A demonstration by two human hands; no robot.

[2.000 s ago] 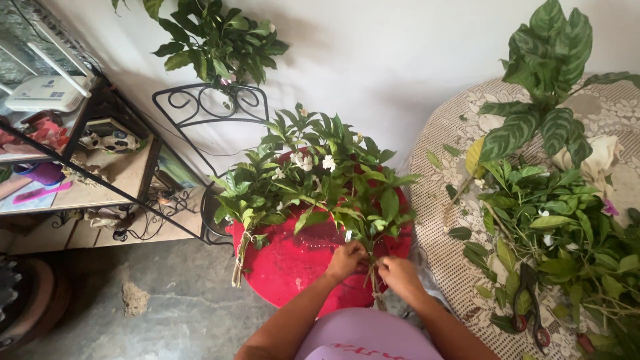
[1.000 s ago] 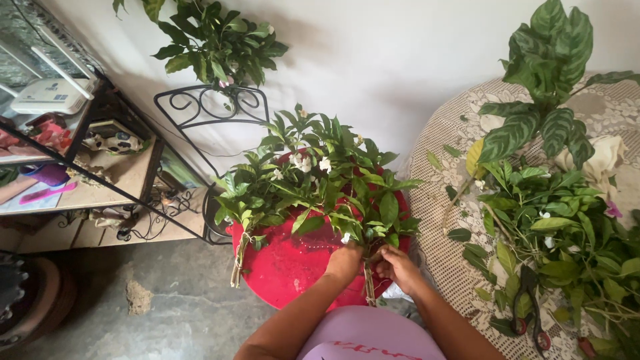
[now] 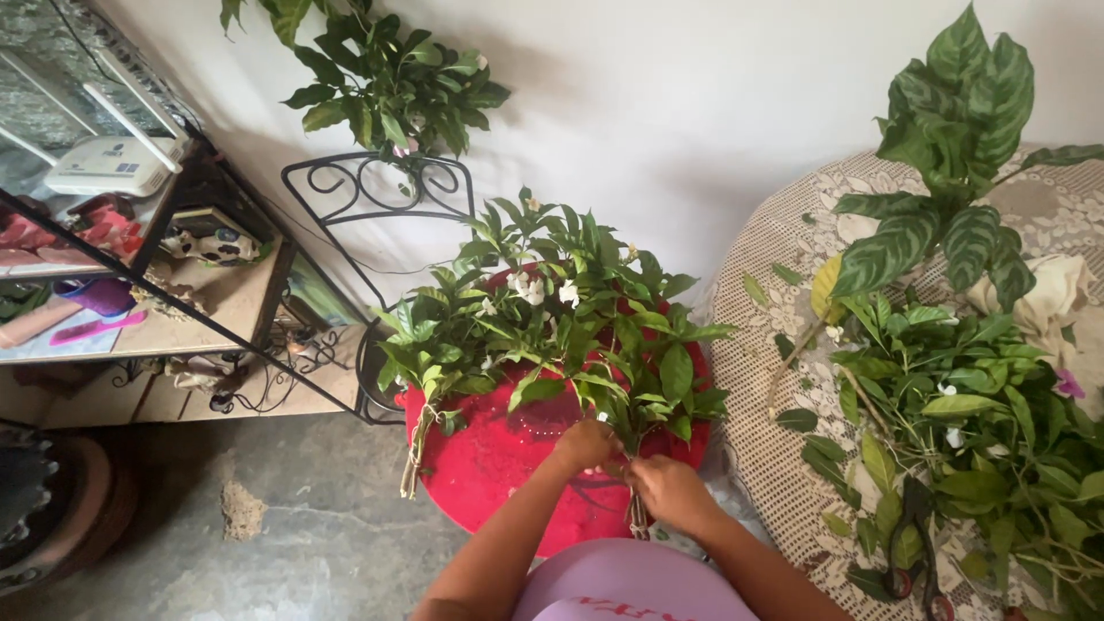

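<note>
My left hand (image 3: 588,448) and my right hand (image 3: 677,492) are close together at the stems of a leafy bunch (image 3: 638,513) on a red round chair seat (image 3: 492,474). The fingertips are curled at the stems; whatever fine thing they may pinch is too small to make out. Green leaves and white flowers (image 3: 526,289) of the cuttings spread over the back of the seat. At the seat's left edge lies another bunch, its stems (image 3: 417,448) tied together.
On the right, a round table with a crocheted cloth (image 3: 750,319) holds a pile of leafy cuttings (image 3: 966,414), a large-leaved plant (image 3: 957,112) and dark-bladed scissors (image 3: 914,535). A metal-framed shelf (image 3: 241,302) with a white router (image 3: 116,164) stands left. A pot (image 3: 86,509) is at lower left.
Both hands stay at the stems of the right bunch. Their fingers have shifted slightly, and the right hand now lies lower against the stems than a second ago.
</note>
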